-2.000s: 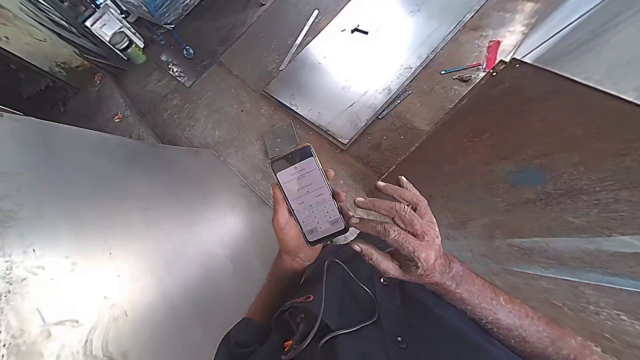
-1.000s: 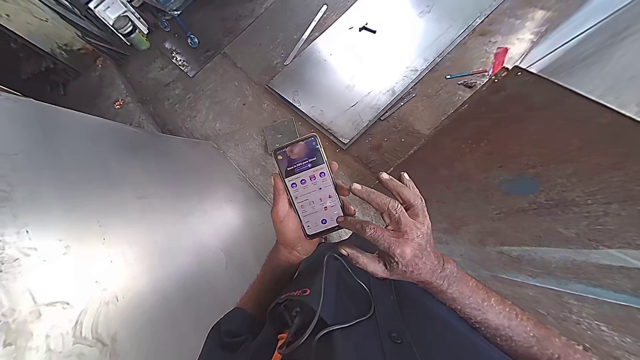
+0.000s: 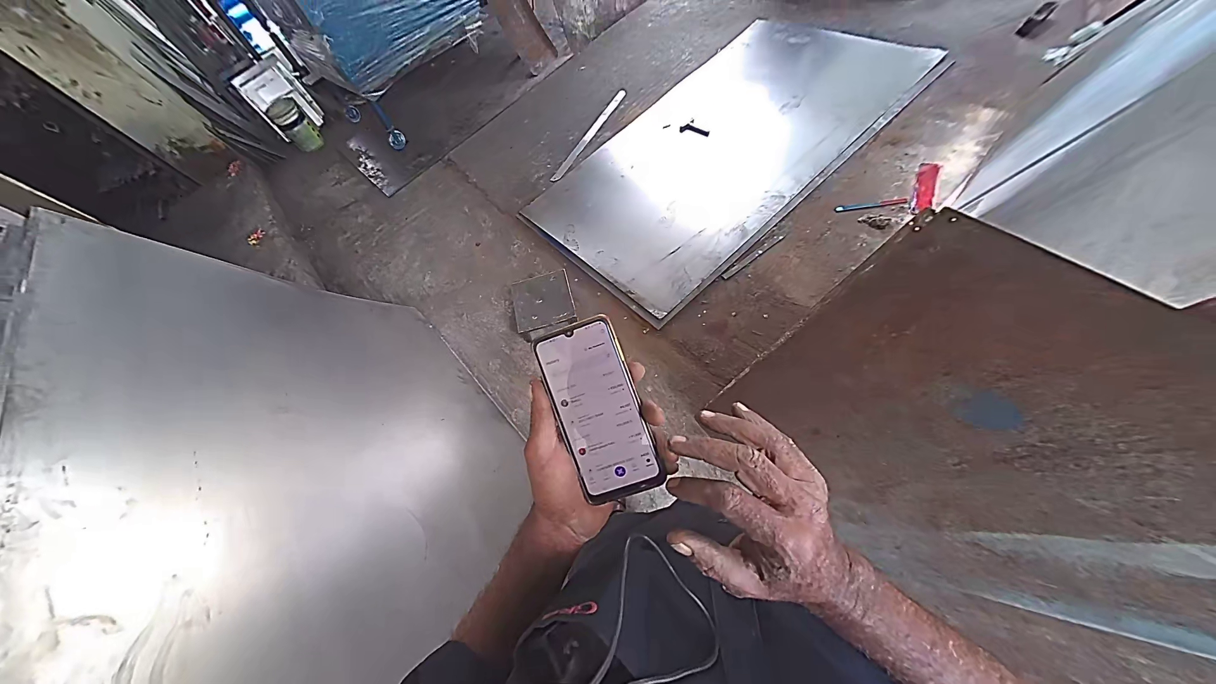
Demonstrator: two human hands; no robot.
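Observation:
A smartphone (image 3: 600, 413) with a lit, pale list on its screen lies in my left hand (image 3: 560, 484), whose fingers wrap round its right edge. My right hand (image 3: 769, 503) hovers just right of the phone's lower end, fingers apart and slightly bent, holding nothing. Its fingertips are close to the phone's edge; whether one touches it I cannot tell. A thin cable (image 3: 622, 608) loops over the dark clothing below both hands. Beyond the phone's top end, a small square metal plate (image 3: 543, 302) rests on the floor.
Large sheet-metal panels stand or lie at left (image 3: 237, 418) and on the floor ahead (image 3: 655, 209), the latter with a small black object (image 3: 695, 127) on it. A rusty brown sheet (image 3: 1073, 380) fills the right. A metal strip (image 3: 589, 135) and a red-and-blue tool (image 3: 869, 204) lie farther off.
The phone's screen has gone from a keypad-like page to a colourful page of icons, then to a pale list. My left hand keeps its hold, and my right hand stays beside the phone.

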